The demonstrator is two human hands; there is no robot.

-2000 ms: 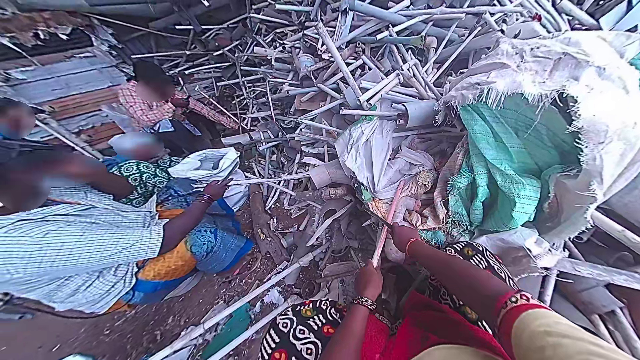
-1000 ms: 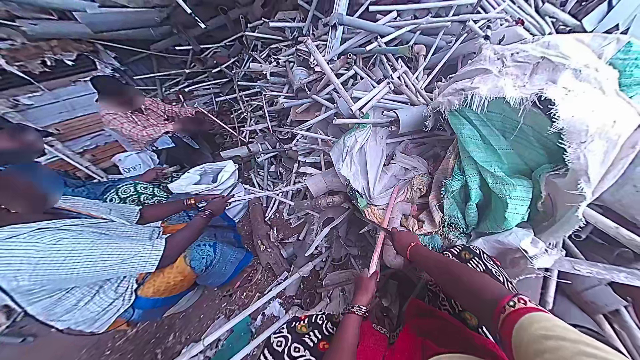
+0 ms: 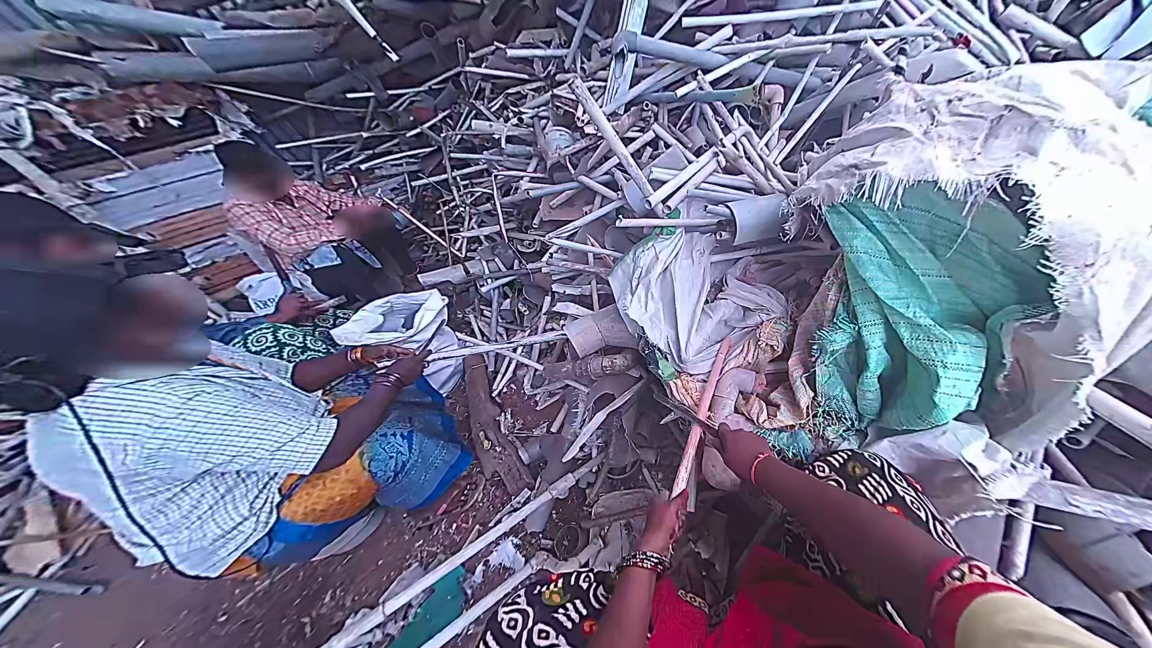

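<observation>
My left hand (image 3: 664, 522) grips the lower end of a pinkish plastic pipe (image 3: 705, 411), which slants up and away from me. My right hand (image 3: 740, 450) is closed on the end of a dark, narrow blade-like tool (image 3: 686, 412), whose far part crosses the pipe above my left hand. Just beyond the pipe's upper end lie a crumpled white sack (image 3: 670, 288) and a piece of pinkish pipe fitting (image 3: 733, 389).
A large heap of pipes (image 3: 612, 135) fills the far side. At right stands a frayed white sack (image 3: 981, 117) with green woven cloth (image 3: 918, 315). Several people sit at left, one holding thin strips (image 3: 504, 344). Long pale pipes (image 3: 486, 540) lie near my left knee.
The nearest co-worker's hands have come closer together by the white bag since the earliest frame. My own hands stay at the pipe, my left hand still on its lower end.
</observation>
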